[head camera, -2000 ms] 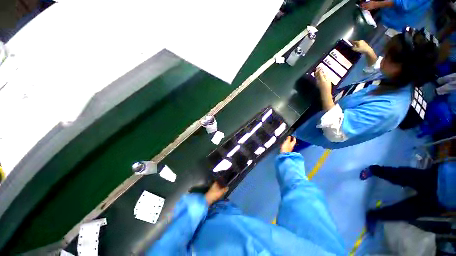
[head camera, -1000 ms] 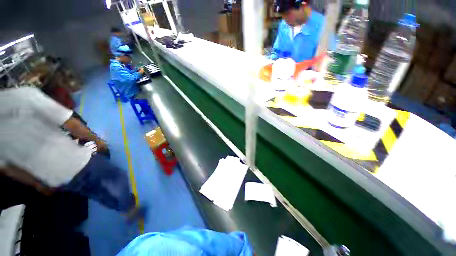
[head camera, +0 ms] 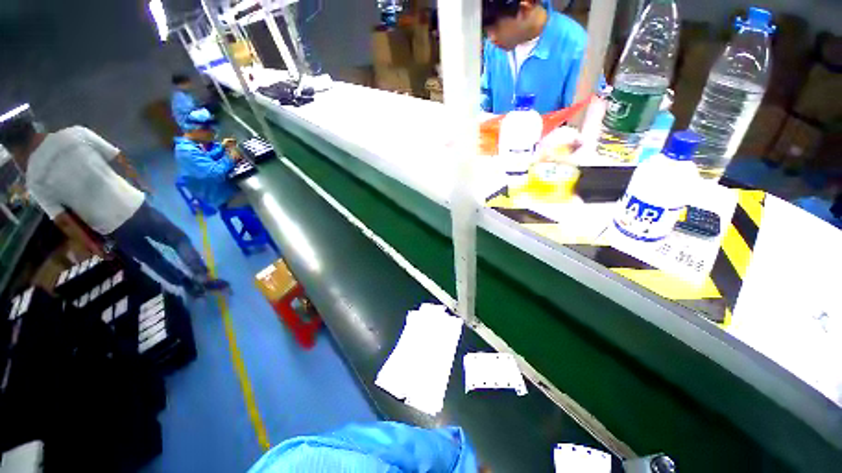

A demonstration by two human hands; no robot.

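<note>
No hand of mine is in the picture; only my blue sleeve (head camera: 369,450) shows at the bottom edge. In front of me on the dark green worktop (head camera: 337,300) lies a pile of long, flat white sheets (head camera: 422,358). Right of it lies a smaller white backing sheet (head camera: 494,372) with small dark dots. Another dotted white sheet (head camera: 582,458) is cut off by the bottom edge, beside a metal-looking bottle top (head camera: 659,464).
A pale rail (head camera: 388,249) and white post (head camera: 464,185) border the belt. Bottles (head camera: 657,189) and striped tape (head camera: 736,249) lie on the white shelf. A person in white (head camera: 88,185) is left, near stacked black trays (head camera: 111,369). A carton (head camera: 277,280) sits on a red stool (head camera: 297,319).
My view has swung left along the line since two seconds ago; my hands and the phone tray have left the picture. In the last second, the person in white has moved farther away.
</note>
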